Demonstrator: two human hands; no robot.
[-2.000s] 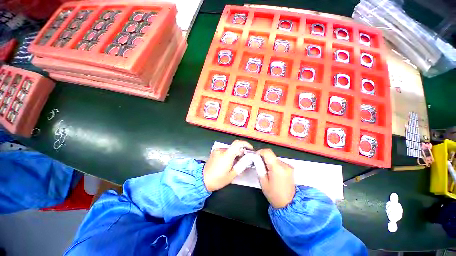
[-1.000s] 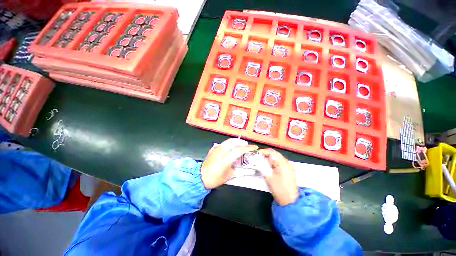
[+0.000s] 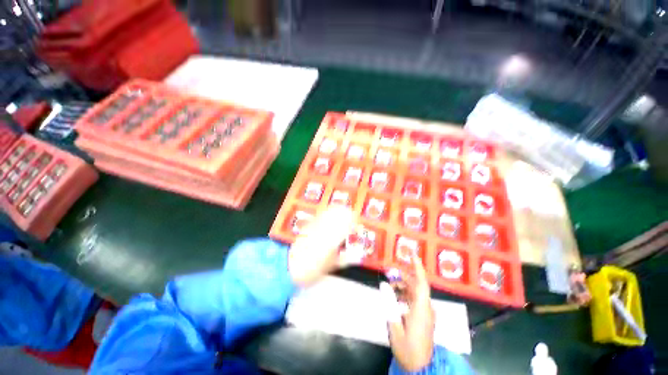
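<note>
The red-orange foam tray [image 3: 394, 257] has square pockets holding silvery ring-shaped metal parts, such as the part [image 3: 450, 264] at the front right. My left hand [image 3: 322, 245] reaches over the tray's front left pockets, with its fingertips beside a part [image 3: 359, 243]. Blur hides whether it grips anything. My right hand [image 3: 414, 322] is at the tray's front edge, with a small dark and silvery metal part [image 3: 398, 284] between thumb and fingers. Something white, perhaps cloth, shows by the right thumb. White paper [image 3: 337, 308] lies below both hands.
Stacked foam trays [image 3: 176, 172] and a smaller tray [image 3: 51, 209] stand left. Thin pale loops [image 3: 91, 245] lie in front. At right are a plastic bag [image 3: 538, 139], tan board [image 3: 531, 212], yellow bin [image 3: 605, 311] and white discs [image 3: 543, 362]. Another blue sleeve [image 3: 44, 300] shows left.
The view has tilted up, so the tray and bench sit lower. My hands have separated. The left has moved onto the tray's pockets; the right stays near the paper with a part.
</note>
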